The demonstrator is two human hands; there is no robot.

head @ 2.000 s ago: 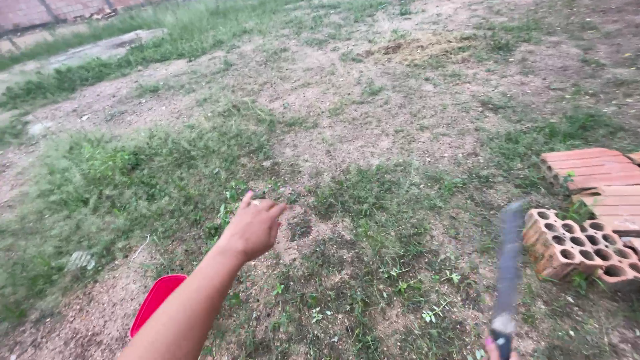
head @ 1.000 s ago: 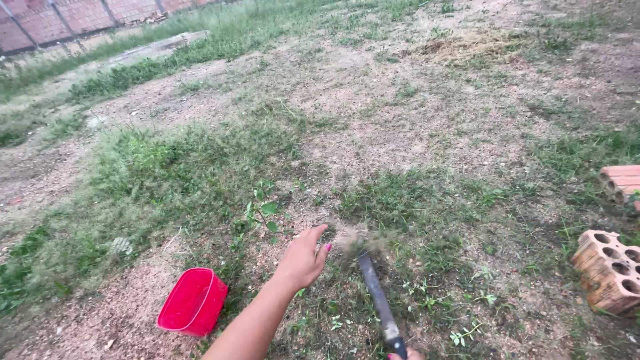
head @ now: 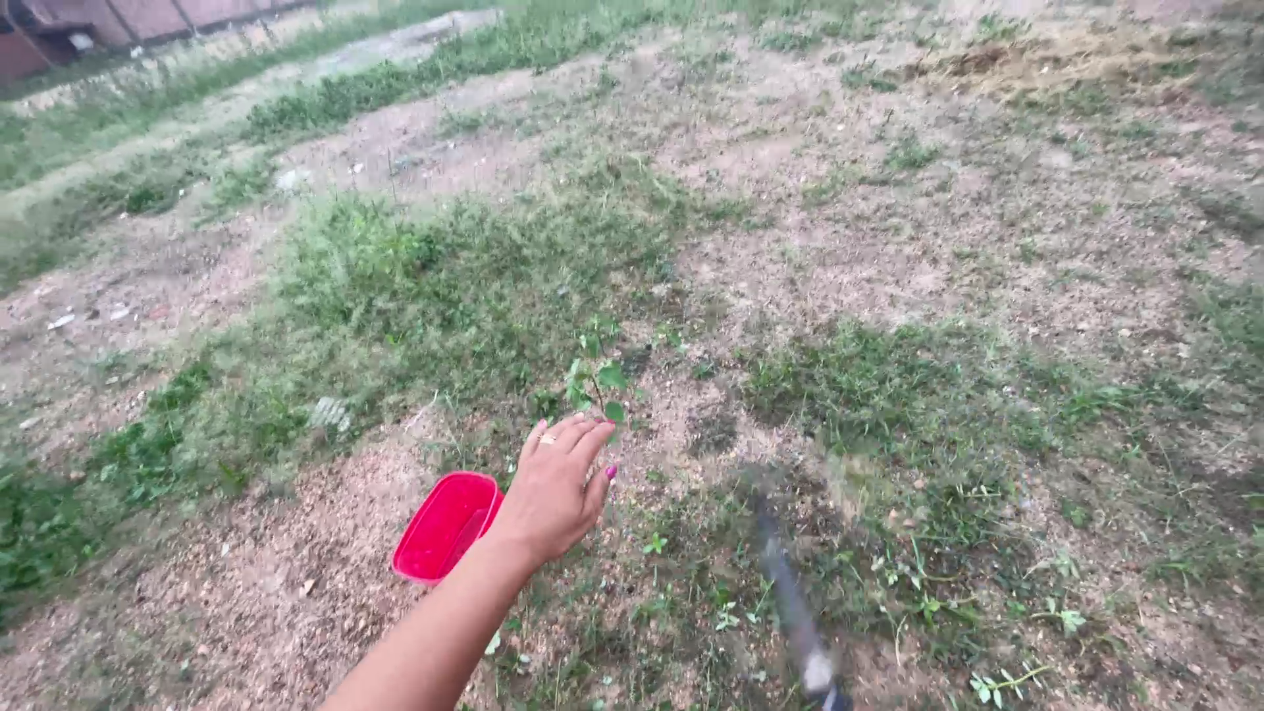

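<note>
My left hand is stretched forward at the middle, palm down and holding nothing, with a ring and painted nails. Its fingertips are beside or just touching a small broad-leaved plant; which of the two cannot be told. A red plastic tub lies on the soil left of the wrist, partly behind it. To the right, a blurred machete-like blade points up and forward over weeds, its dark handle cut off by the bottom edge. My right hand is out of frame.
Low weeds grow on sandy, gravelly soil. Denser grass spreads at the left. Dry cut grass lies at the far right, a pale slab farther back, and a wall at the top left.
The view has swung left, and the hollow bricks at the right have left it. The blade, raised near the bricks two seconds ago, is now low over the weeds right of my left hand.
</note>
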